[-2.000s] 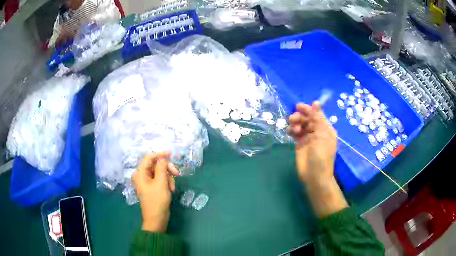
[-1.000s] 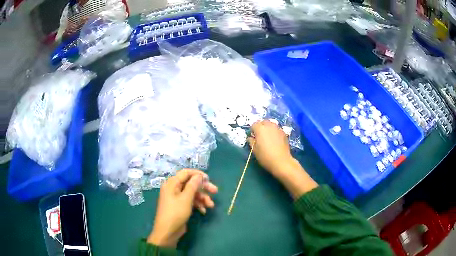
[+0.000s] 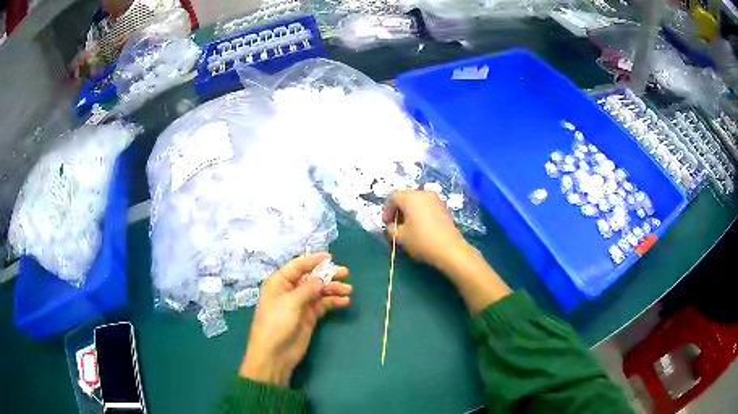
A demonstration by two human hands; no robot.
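My left hand (image 3: 293, 315) holds a clear plastic piece (image 3: 325, 272) between thumb and fingertips, in front of the left parts bag (image 3: 235, 210). My right hand (image 3: 425, 228) is at the mouth of the right parts bag (image 3: 356, 133), among white plastic pieces (image 3: 374, 217). It holds the thin wooden stick (image 3: 389, 301), which points down toward me over the green mat. Its fingertips are partly hidden, so I cannot tell whether they also hold a white piece.
The large blue tray (image 3: 494, 121) with loose joined units (image 3: 595, 184) is at the right, pale racks (image 3: 651, 133) beyond it. A small blue bin (image 3: 73, 303) with a full bag and a phone (image 3: 118, 365) are at the left. A blue rack (image 3: 259, 52) stands behind the bags. A red stool (image 3: 684, 360) is at lower right.
My right hand has come from over the large tray to the right bag's mouth, the stick now pointing down. My left hand has moved right from the left bag's edge and now shows a clear piece.
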